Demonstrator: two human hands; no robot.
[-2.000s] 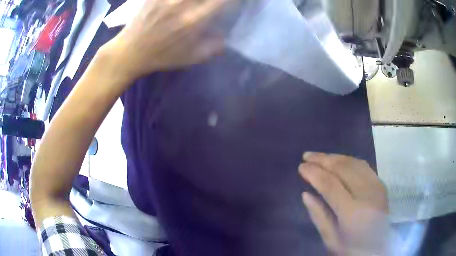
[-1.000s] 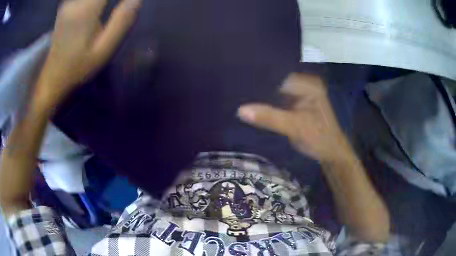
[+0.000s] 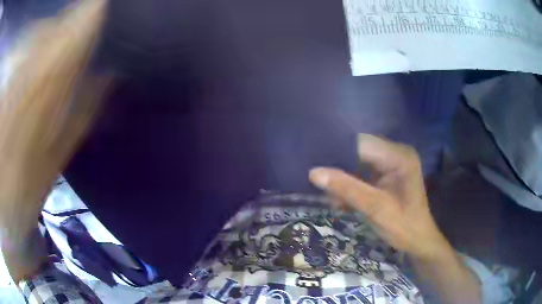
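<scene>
The dark navy-purple garment panel [image 3: 220, 89] fills the middle of the view, hanging over the table's front edge towards my lap. My right hand [image 3: 392, 190] is at the panel's right edge, thumb on top and fingers partly hidden behind the cloth, gripping it. My left hand [image 3: 53, 83] is at the panel's upper left side, strongly blurred and cut off by the picture's edge; whether its fingers hold the cloth cannot be seen. The sewing machine head is out of the picture.
The white table edge with printed ruler marks [image 3: 440, 41] is at the upper right. Grey cloth with a dark edge [image 3: 505, 130] lies at the right. Pale, dark-edged pieces [image 3: 77, 219] hang at the lower left. My checked, lettered shirt [image 3: 297, 255] is at the bottom.
The view has tilted from the machine down to my lap. The pale facing has left the view. My right hand, open above the panel earlier, now holds its right edge.
</scene>
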